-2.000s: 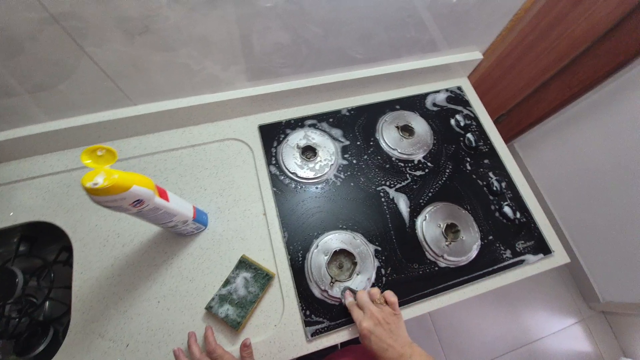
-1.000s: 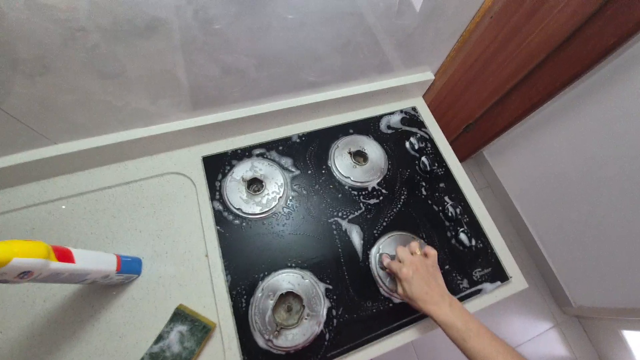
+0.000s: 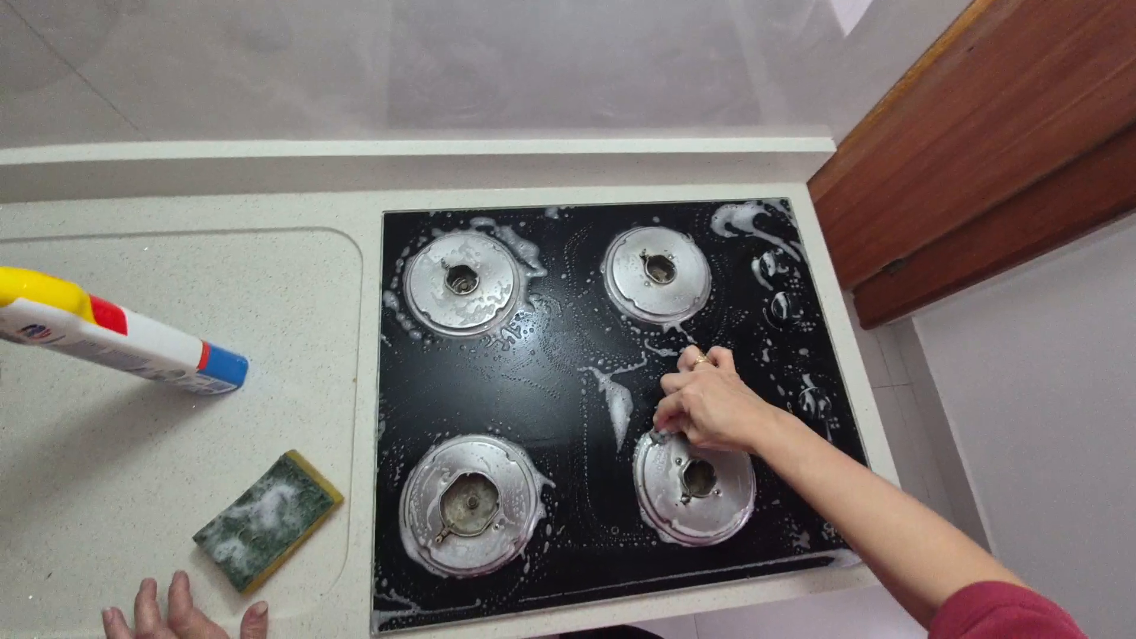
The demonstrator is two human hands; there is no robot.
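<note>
My right hand (image 3: 710,399) reaches over the black glass cooktop (image 3: 479,382), its curled fingers at the upper left rim of the front right metal burner plate (image 3: 657,497). A small grey bit shows under the fingertips, too hidden to name. Soap foam and droplets cover the glass around the burner plates at back left (image 3: 466,311), back right (image 3: 674,293) and front left (image 3: 515,532). My left hand (image 3: 182,612) rests at the bottom left edge of view, fingers spread and holding nothing, just below a green and yellow scouring sponge (image 3: 266,524) topped with foam.
A white plastic bottle (image 3: 151,342) with a yellow top and blue base stands on the speckled stone counter (image 3: 293,399) at left. Behind the cooktop runs a raised stone ledge (image 3: 532,173) below a grey wall. Wooden panelling (image 3: 1003,133) is at the right.
My right hand has moved from the front left burner plate to the front right one, and is now at that plate's upper left rim. The view has shifted.
</note>
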